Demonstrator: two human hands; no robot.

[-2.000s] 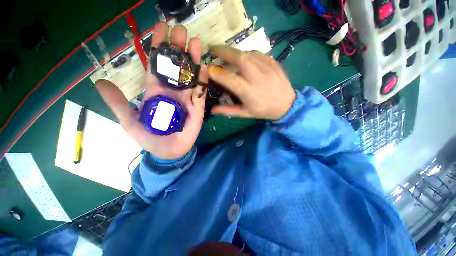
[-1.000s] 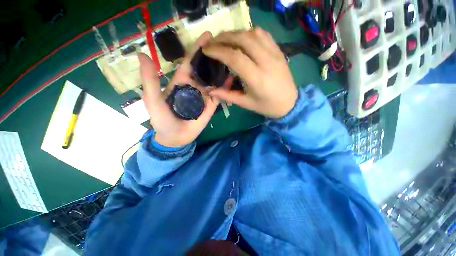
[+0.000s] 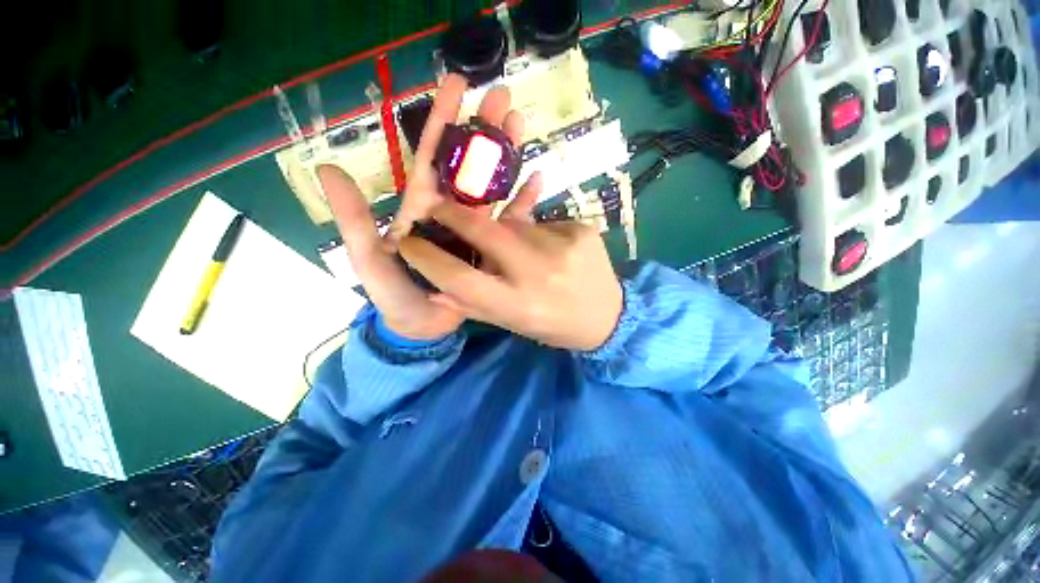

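Observation:
A round smartwatch head [image 3: 477, 167], its screen lit white with a pink-red rim, lies on the fingers of my left hand [image 3: 399, 256], palm up. A second, dark watch head [image 3: 440, 257] lies on the same palm, mostly covered by the fingers of my right hand [image 3: 542, 273], which rest on it. The cream test fixture [image 3: 559, 91] is behind my hands, with two dark round watch heads at its back edge. A red strip [image 3: 392, 125] crosses the fixture.
A foam tray [image 3: 815, 216] with dark and red-lit watches stands at right, beside red and black leads [image 3: 747, 97]. A clear blister tray [image 3: 850, 313] is at the bench edge. A yellow marker [image 3: 203, 290] lies on paper [image 3: 262, 330], a printed sheet [image 3: 71, 382] further left.
The upper watch's screen has gone from dark to lit white and pink. My right hand has moved down from the upper watch onto the lower one.

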